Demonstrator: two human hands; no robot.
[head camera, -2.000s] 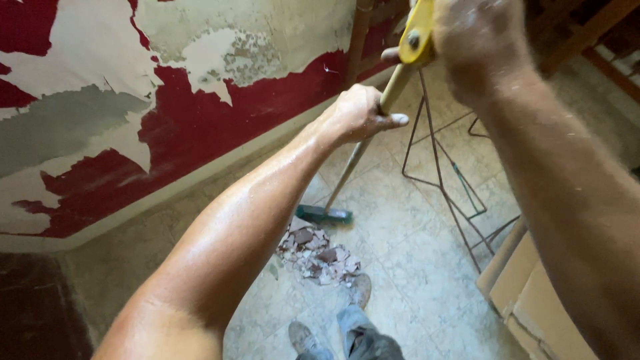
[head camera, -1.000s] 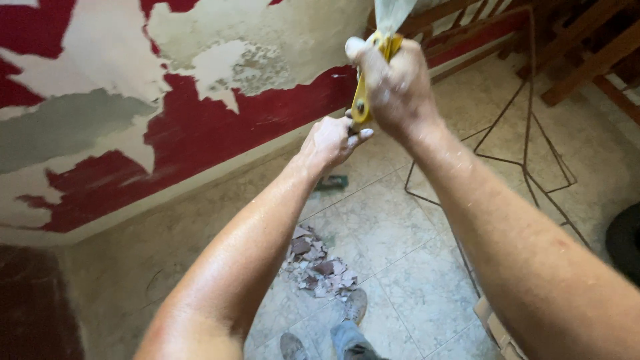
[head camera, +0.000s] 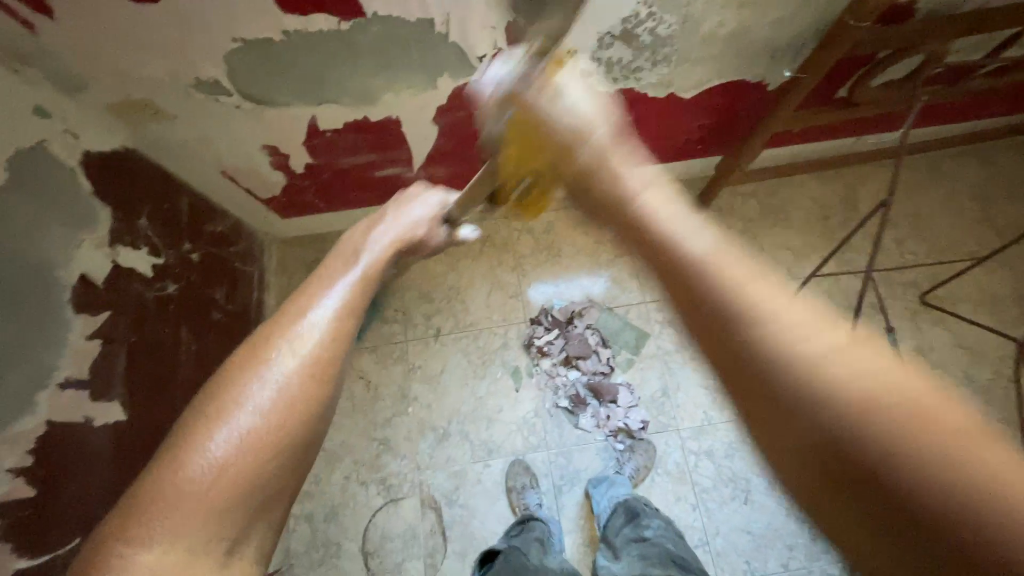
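My left hand (head camera: 424, 220) grips the pole of a broom (head camera: 476, 192) at upper centre, its thumb whitish with dust. Up and to the right, my right hand (head camera: 552, 104), blurred, is closed around the upper pole together with a yellow-handled tool (head camera: 524, 164) whose kind is hard to make out. A bit of the green broom head (head camera: 370, 316) shows on the floor beside my left forearm; the forearm hides the rest. A heap of paint and plaster flakes (head camera: 580, 356) lies on the tiles in front of my shoes.
Peeling red and white walls (head camera: 360, 152) meet in a corner at left. A wooden frame (head camera: 768, 120) leans at the upper right, with a thin metal stand (head camera: 868, 264) below it. My shoes (head camera: 524, 484) stand close to the flakes. A greenish flat piece (head camera: 624, 336) lies by the heap.
The green broom head has moved left, away from the flake heap, beside my left forearm. Both hands still hold the pole. The view has swung left, showing the wall corner.
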